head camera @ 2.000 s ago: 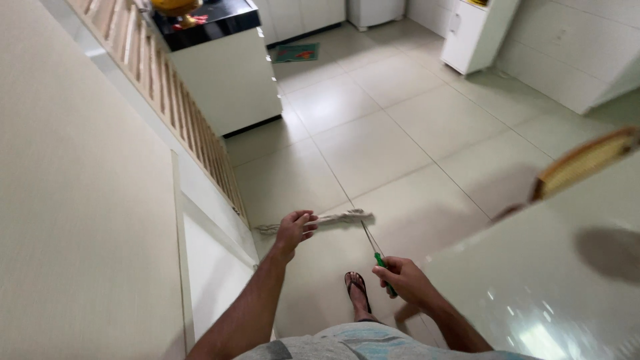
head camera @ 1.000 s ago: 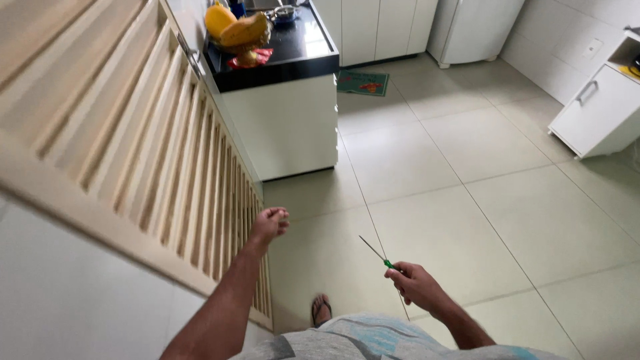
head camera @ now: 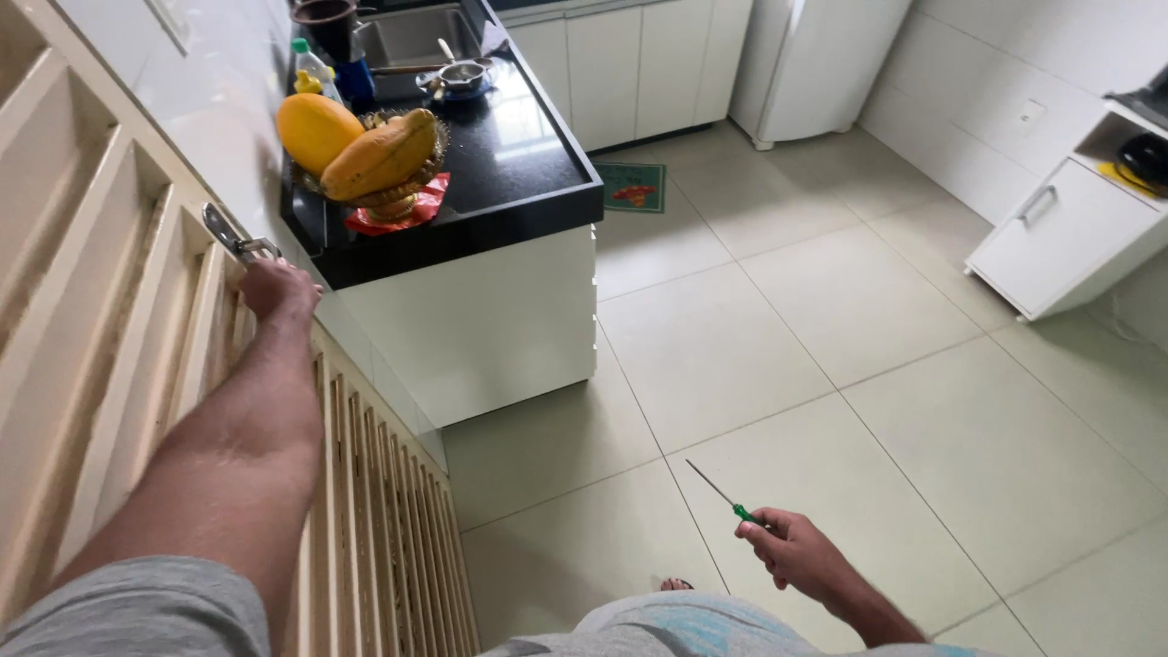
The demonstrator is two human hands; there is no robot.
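My left hand reaches up to the metal lever handle of a cream slatted wooden door at the left. Its fingers lie at the lever, but the hand's back hides how far they close around it. Low at the right, my right hand holds a screwdriver by its green handle. The thin metal shaft points up and left over the tiled floor, touching nothing.
Beside the door stands a black countertop with a fruit bowl, papaya, a yellow melon and a sink. A green mat lies on the floor. A white cabinet stands right.
My left hand has moved up to the door handle. The pale, cloth-like strip near my hands two seconds ago is out of view. My right hand still holds the screwdriver. The view has shifted.
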